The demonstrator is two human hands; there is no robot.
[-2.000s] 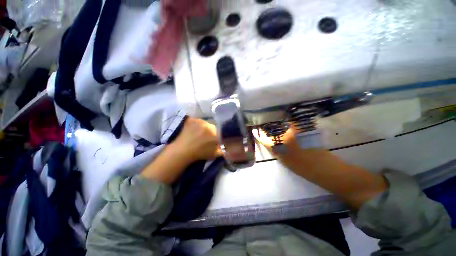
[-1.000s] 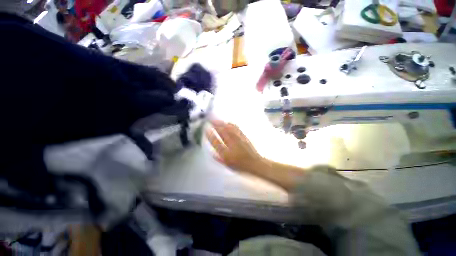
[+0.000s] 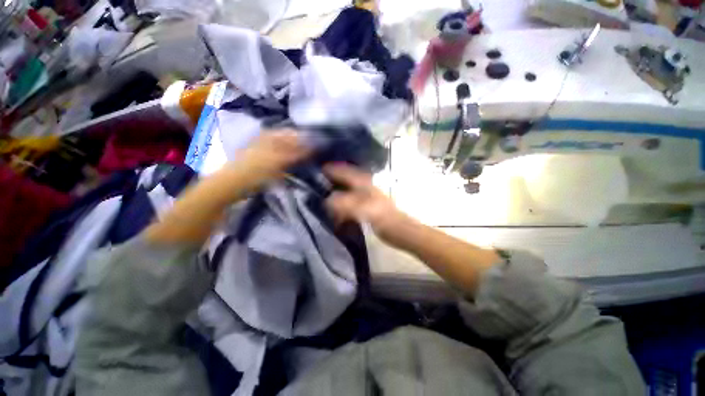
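A pale grey-white and navy garment [image 3: 282,263] lies bunched over the left part of the machine table, and its lower part hangs over the front edge to my lap. My left hand [image 3: 274,155] is on its upper part, blurred, with the fingers at the cloth. My right hand [image 3: 359,199] is at its right side, also blurred, with the fingers apart at a dark fold. Whether either hand grips the cloth is not clear. The sewing machine [image 3: 564,143] stands to the right, and its presser foot area [image 3: 471,182] is apart from the garment.
A striped navy and white pile [image 3: 69,255] lies at the left, beside dark red cloth [image 3: 31,205]. A reddish-pink scrap [image 3: 442,54] hangs on the machine head. The table's front edge [image 3: 541,290] runs across my lap. A blue basket [image 3: 672,363] is at the lower right.
The garment has come down from the raised dark mass at the left onto the table's left part. My left hand has moved up to it, and my right hand remains near the table's left part.
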